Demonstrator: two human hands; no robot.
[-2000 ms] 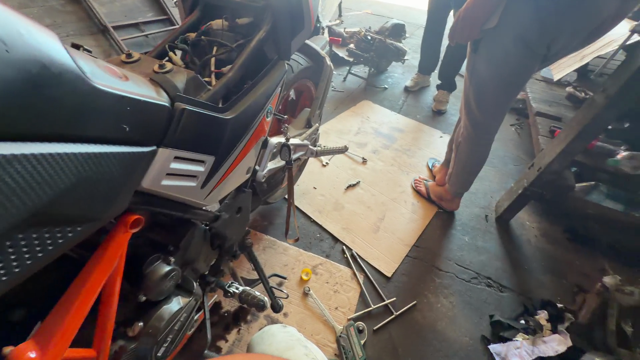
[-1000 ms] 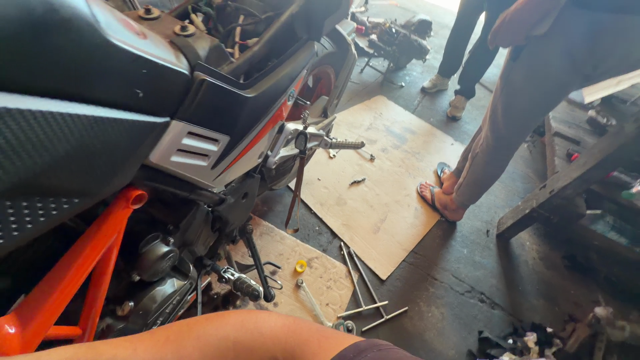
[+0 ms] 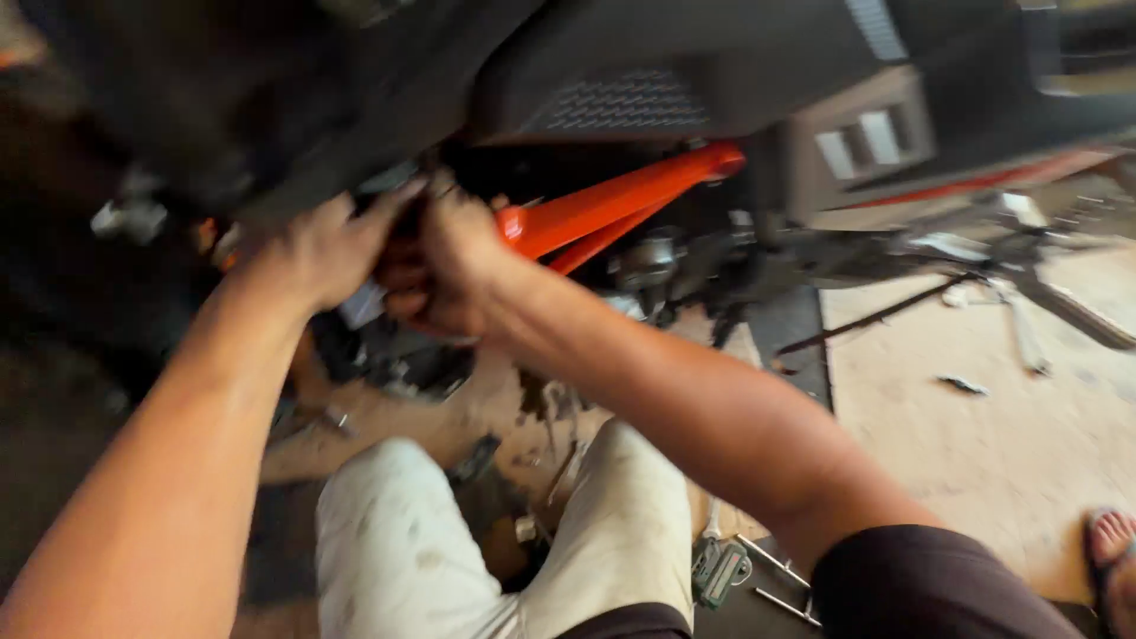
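Observation:
My left hand [image 3: 315, 253] reaches into the side of a motorcycle, beneath its dark textured body panel [image 3: 621, 102]. Close beside it is my right hand [image 3: 453, 253], with curled fingers, near the front end of the orange frame tube [image 3: 612, 200]. Both hands are blurred and meet at a dark spot under the panel, so what they touch or hold is hidden. Below them lies the dark engine area, with a round metal engine part [image 3: 652, 257] to the right. A silver footpeg bracket [image 3: 1021, 240] sticks out at the bike's right end.
Cardboard [image 3: 905, 355] covers the floor at right, bearing a wrench [image 3: 1025, 333] and a small dark metal piece [image 3: 963, 385]. Beside my knees lie a green-grey tool [image 3: 721, 568] and metal rods [image 3: 781, 599]. Another person's sandalled foot [image 3: 1114, 541] is at the lower right edge.
The view has swung left and down along the motorcycle. Both my hands are now in sight at the bike; one second ago only a forearm showed along the bottom edge.

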